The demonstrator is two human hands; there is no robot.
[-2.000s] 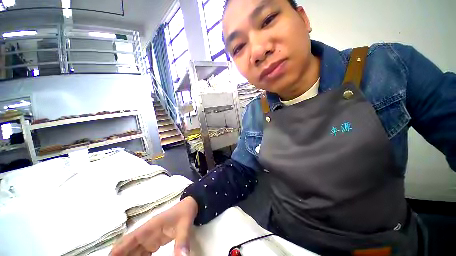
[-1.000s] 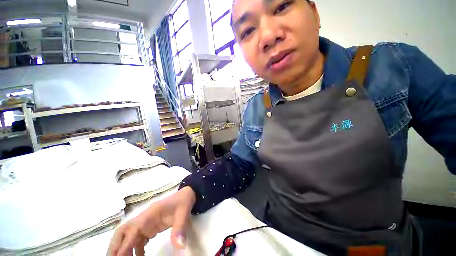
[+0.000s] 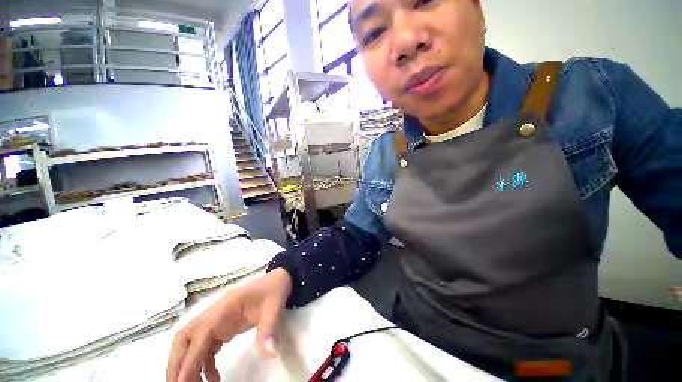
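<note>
Thread snips [image 3: 331, 363] with red and black handles lie on a pale panel [image 3: 329, 317] at the bottom centre, partly cut off by the frame's lower edge. Their thin black cord runs right across the panel. Neither my left hand nor my right hand can be made out. The bare hand [image 3: 232, 321] at the lower left belongs to a person facing the camera. Its fingers are spread and bent down over the pale material, with nothing visible in it.
The person [image 3: 493, 239] in a denim jacket and grey apron fills the right half. Stacks of white panels [image 3: 90, 291] with layered edges lie at left. Shelves [image 3: 134, 153], a rack [image 3: 329, 134] and stairs stand behind. A small skin-coloured patch at the right edge is unclear.
The view has shifted slightly, and more of the red and black snips shows at the bottom. The other person's hand stays over the pale material, with its fingers slightly shifted.
</note>
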